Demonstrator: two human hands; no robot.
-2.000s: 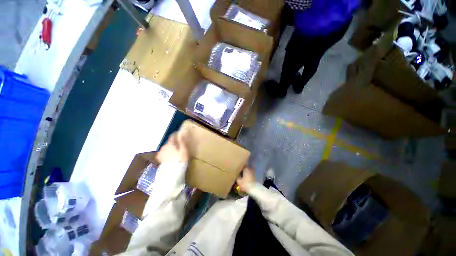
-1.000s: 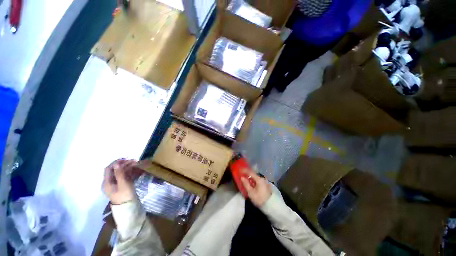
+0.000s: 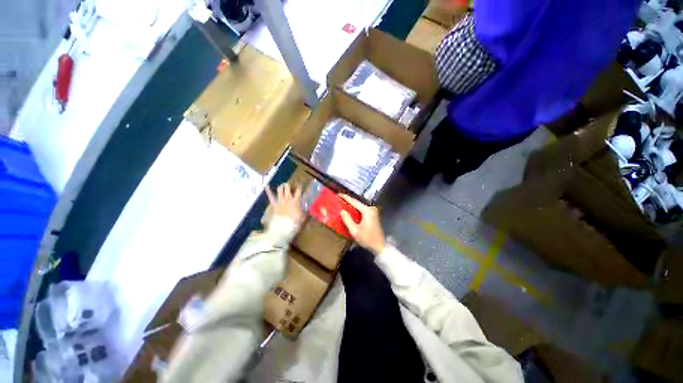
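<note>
My right hand (image 3: 365, 224) grips the red tape dispenser (image 3: 335, 212) on top of a closed brown carton (image 3: 319, 243). My left hand (image 3: 284, 206) is at that carton's left edge, fingers apart and touching it. Part of the carton's top is hidden by the hands and dispenser. Nearer me is another closed carton with dark characters (image 3: 296, 298). Just beyond the dispenser stands an open carton holding a silvery bagged product (image 3: 352, 158). Another open carton with a bagged product (image 3: 378, 91) stands behind it.
A person in a purple-blue top (image 3: 535, 67) stands close at the upper right. A brown flattened carton (image 3: 251, 112) lies on the white worktop (image 3: 176, 202), beside a metal post (image 3: 288, 48). A large carton (image 3: 577, 202) stands on the floor at right.
The dispenser has moved from the printed carton's right side onto a closed carton top. My left hand has left the near open carton's flap and moved up and right. Fewer open cartons show ahead.
</note>
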